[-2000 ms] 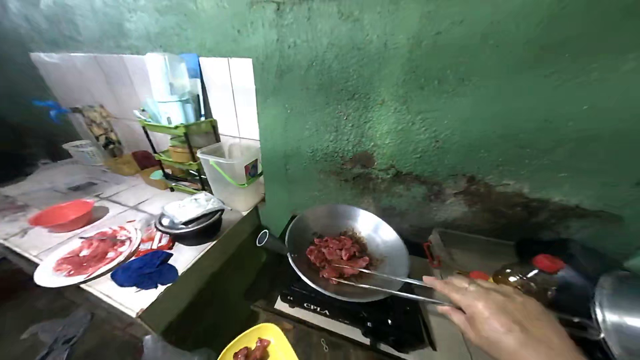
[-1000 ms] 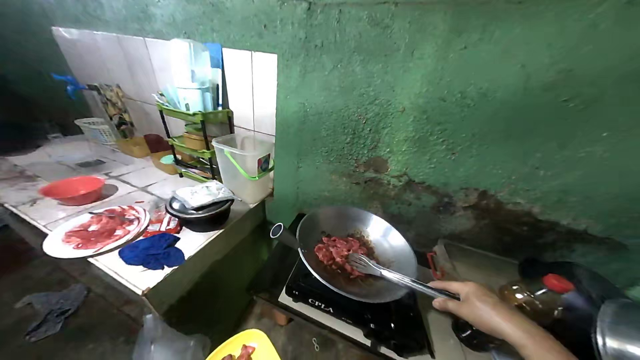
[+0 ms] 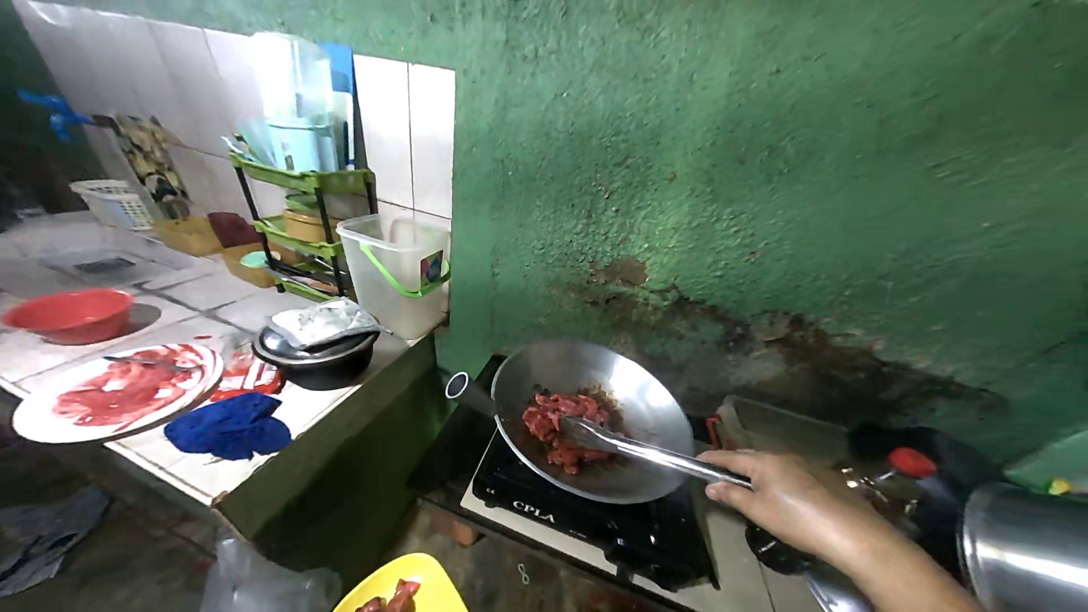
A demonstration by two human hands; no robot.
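Observation:
My right hand (image 3: pixel 786 497) grips the dark handle of metal tongs (image 3: pixel 650 456) from the right. The tongs' head rests on pieces of red meat (image 3: pixel 557 425) in a steel wok (image 3: pixel 650 408). Browned bits lie around the meat. The wok, its tubular handle pointing left, sits on a black gas stove (image 3: pixel 544 501). Below it, a yellow bowl (image 3: pixel 442 586) with some meat is cut off by the bottom edge. My left hand is out of view.
Left, a tiled counter (image 3: pixel 183 467) holds a white plate (image 3: pixel 51 432) of raw meat, a red basin (image 3: pixel 72 316), a blue cloth (image 3: pixel 229 427), a black pot (image 3: pixel 327 365), a clear bucket (image 3: pixel 395 263) and a green rack (image 3: pixel 319 180). A steel pot (image 3: pixel 1033 544) stands at right.
The tongs, seen with their arms spread 2 seconds ago, now lie with the arms together on the meat. My right hand has moved to their dark handle end.

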